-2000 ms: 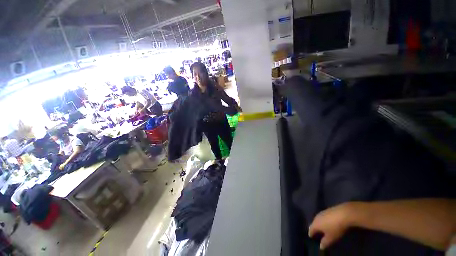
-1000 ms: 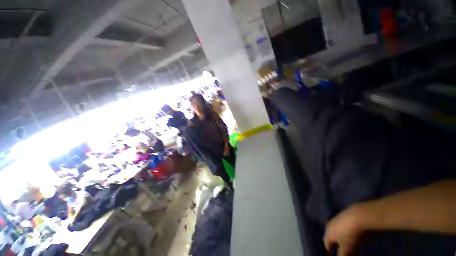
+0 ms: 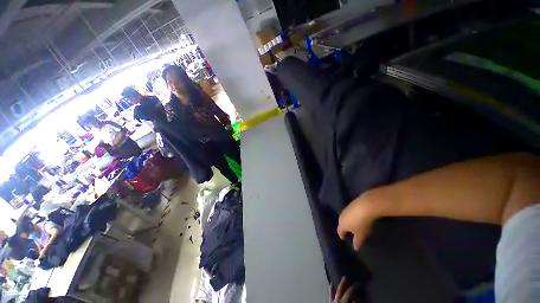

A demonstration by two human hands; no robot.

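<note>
A thick dark fabric roll [image 3: 379, 130] with loose folds lies on the right. A narrow dark roll [image 3: 308, 177] runs along its left side, beside the pale table surface [image 3: 272, 207]. My right hand [image 3: 358, 222] reaches in from the right with fingers curled down on the dark cloth at the near end of the thick roll; its grip is partly hidden. Only the fingers of my left hand [image 3: 342, 292] show at the bottom edge, against the near part of the narrow roll; the rest is cut off.
A white pillar [image 3: 228, 53] with yellow tape rises at the table's far end. A person [image 3: 192, 118] stands left of it with dark cloth. Dark cloth [image 3: 222, 237] lies heaped on pale wrinkled material beside the table. A metal-framed green panel [image 3: 473, 65] is behind the roll. Workstations stand at left.
The view has tilted and shifted, so table and rolls sit further left. My right forearm shows more, with a pale sleeve. My left fingers have come in at the bottom edge.
</note>
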